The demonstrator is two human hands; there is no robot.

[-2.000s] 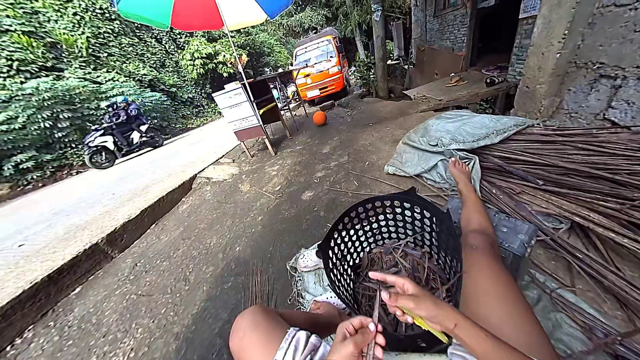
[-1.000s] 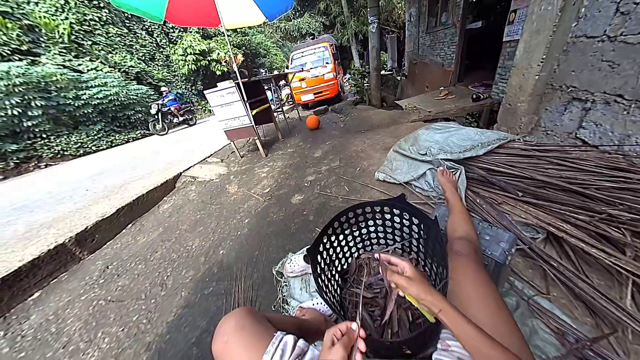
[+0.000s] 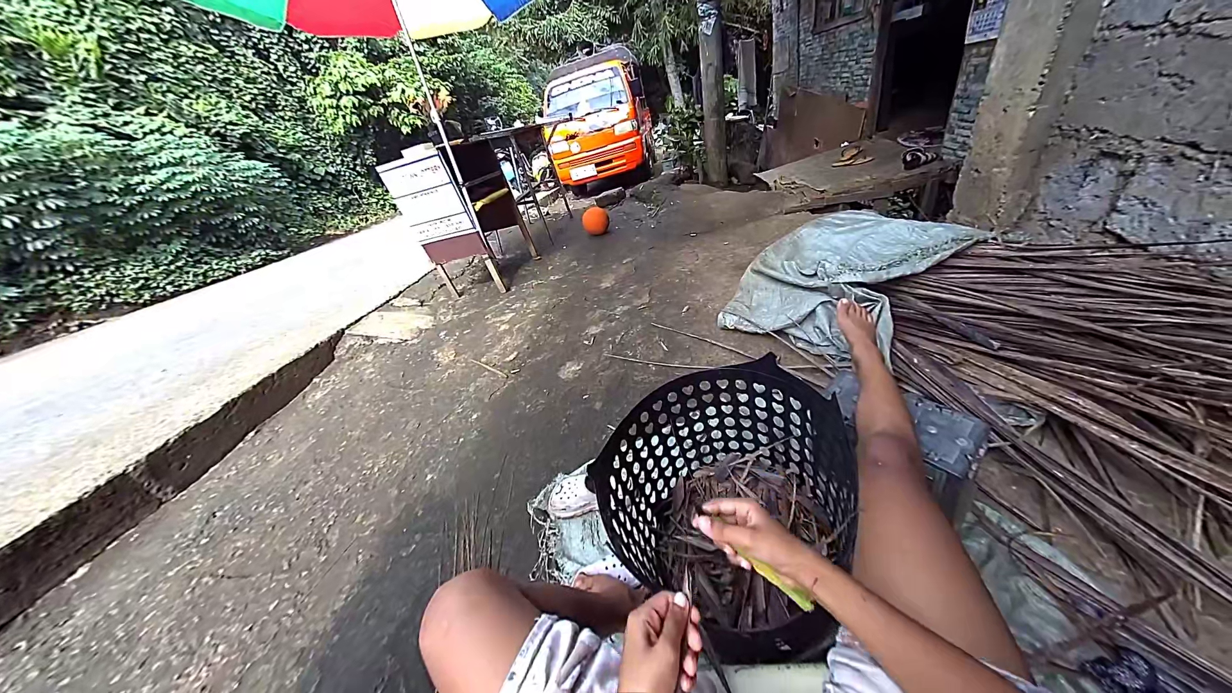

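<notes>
My left hand pinches a thin dark leaf strip at the bottom centre, just left of the black perforated plastic basket. Above the basket's opening is my right hand, with a yellow handle held under its palm; the tool's blade cannot be made out. Brown dry leaf scraps fill the lower part of the basket between my legs. A small bunch of thin sticks stands by my left knee. At the right lies a large pile of long dry brown fronds.
A pale green woven sack covers the pile's near end. A grey block lies beside my right leg. White perforated footwear sits left of the basket. Farther off are an orange ball, a wooden stand and an orange van.
The motorcycle seen on the road in both earlier frames is out of view. My hands stay close to the basket, and the strip stretched between them a second ago no longer clearly reaches my right fingers.
</notes>
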